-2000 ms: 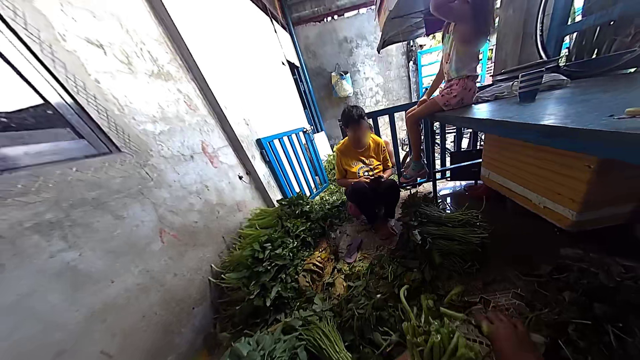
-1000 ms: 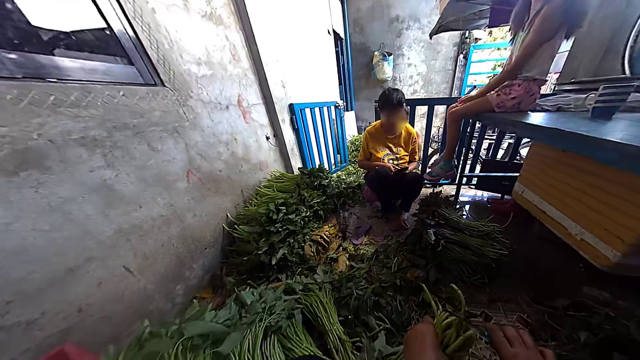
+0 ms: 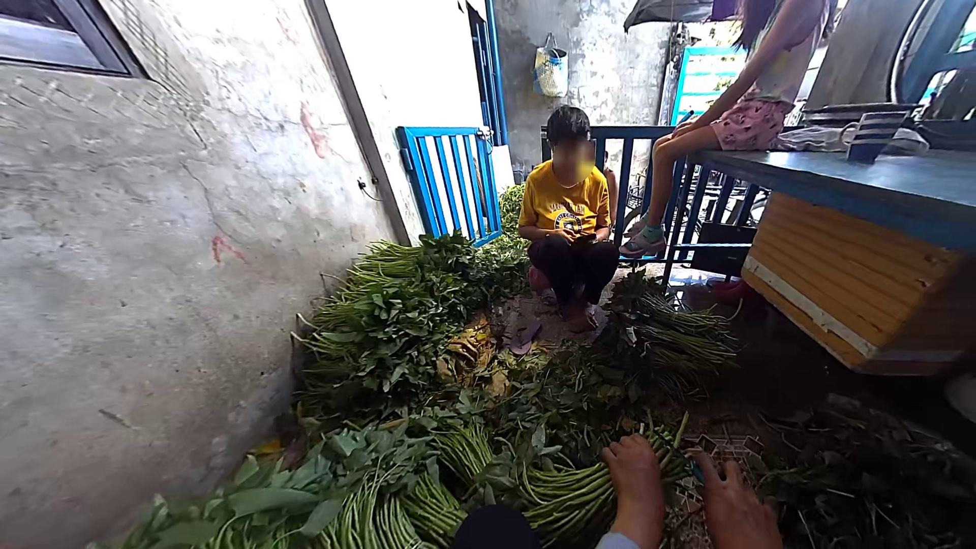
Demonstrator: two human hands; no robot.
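Note:
My left hand is closed around a bundle of long green leafy-vegetable stems at the lower right. Close beside it on the right, my right hand has its fingers bent at the stem ends; a small blue-green thing shows at its fingertips, too little of it to name. More green stem bundles with broad leaves lie along the bottom, left of my hands. A big heap of leafy bundles rests against the wall. Another bundle lies on the floor farther right.
A person in a yellow shirt squats ahead, holding a small dark object. Another person sits on the blue table, beside a striped mug. A wooden box is below. A blue gate and concrete wall stand left.
My left hand, out of view two seconds ago, came into view one second ago and is now on the stem bundle, which lies across to the left. My right hand remains near the stem ends.

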